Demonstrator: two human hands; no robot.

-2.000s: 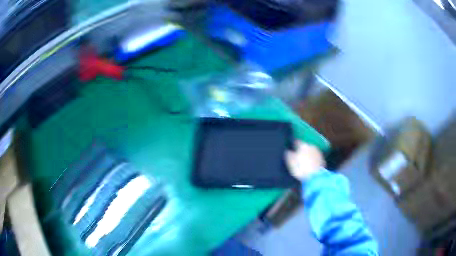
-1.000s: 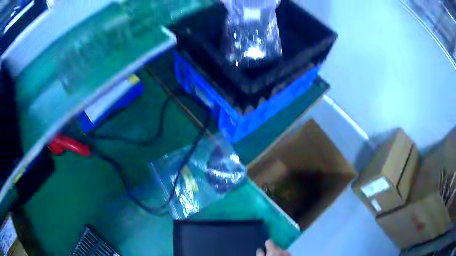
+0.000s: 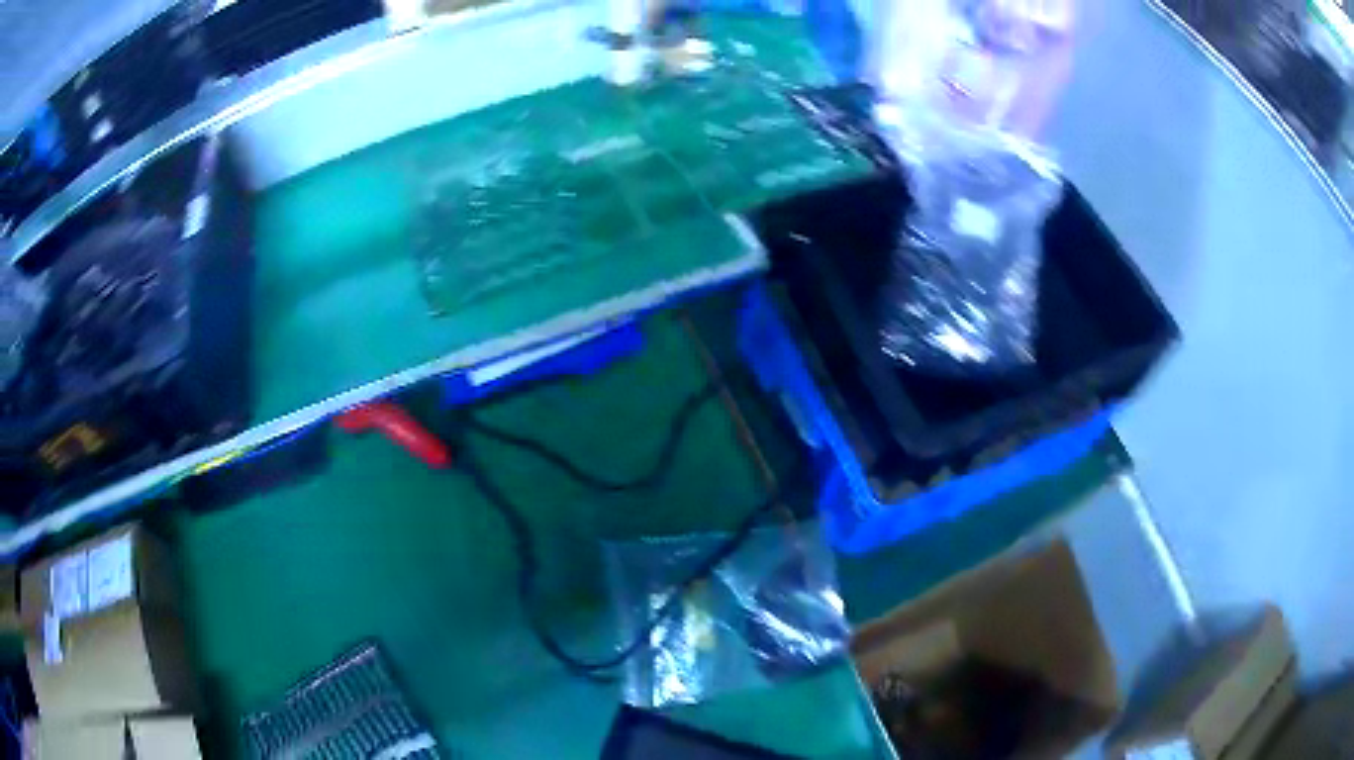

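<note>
Neither of my hands shows in the head view. The black plastic tray (image 3: 676, 739) lies on the green mat, cut off by the bottom edge. The metal tray with rows of narrow modules (image 3: 339, 720) is at the lower left, also cut off. A small clear plastic bag (image 3: 683, 624) with shiny contents lies right of centre, crossed by a black cord. The red heat gun (image 3: 397, 431) lies below the raised shelf edge, partly hidden by it.
A black bin (image 3: 1091, 334) sits in a blue crate (image 3: 950, 512); a large clear bag (image 3: 973, 253) hangs into it. An open cardboard box (image 3: 1039, 653) is at the lower right, closed boxes (image 3: 97, 631) at the lower left. The shelf (image 3: 349, 297) crosses above, with clear packaging on it.
The view has swung up and left, bringing the shelf in. The right hand, earlier at the black tray's right edge, has gone out of view. The large bag shows lower in the bin.
</note>
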